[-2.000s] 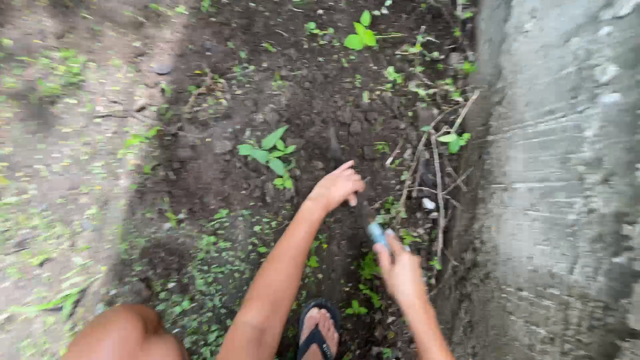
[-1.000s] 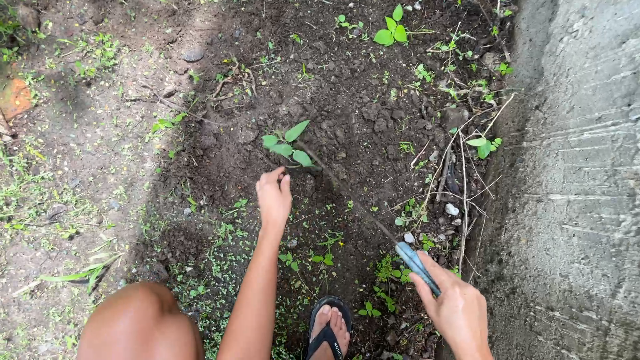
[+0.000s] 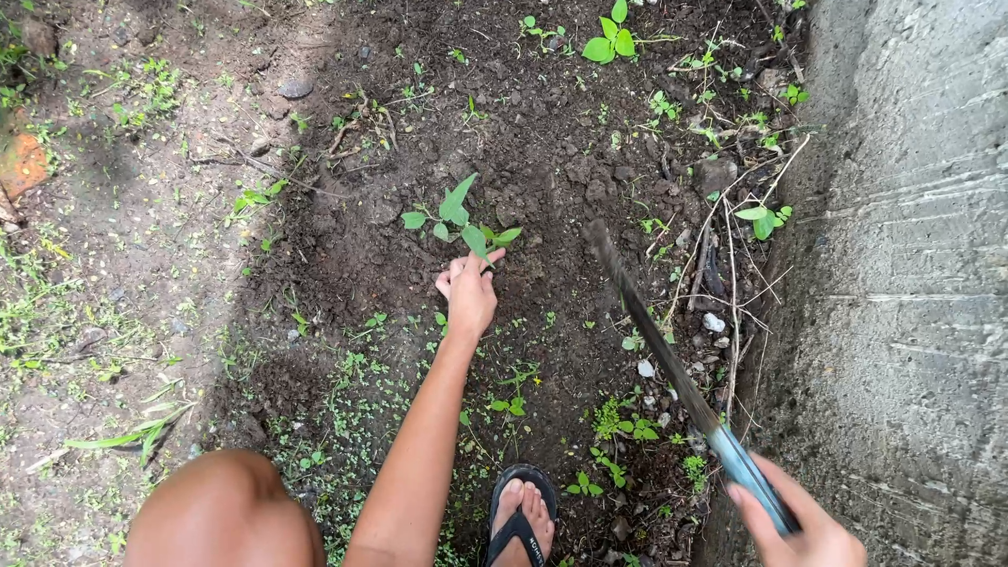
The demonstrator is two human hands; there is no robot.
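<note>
My left hand (image 3: 471,295) is at the base of a small green leafy plant (image 3: 455,211) in dark soil, its fingers partly under the lower leaves. Whether the fingers pinch the stem cannot be made out. My right hand (image 3: 799,520), at the lower right, is closed around the blue handle of a long-bladed knife (image 3: 669,362). The dark, slightly blurred blade points up and left, with its tip to the right of the plant and apart from it.
A rough concrete wall (image 3: 929,260) runs down the right side. Dry twigs (image 3: 732,299) and small white stones (image 3: 713,322) lie beside it. My foot in a black flip-flop (image 3: 523,512) is at the bottom, my bare knee (image 3: 224,512) at lower left.
A second ago the blade reached the plant's base; now its tip is away to the right. My left hand has moved from beside the plant to its lower leaves.
</note>
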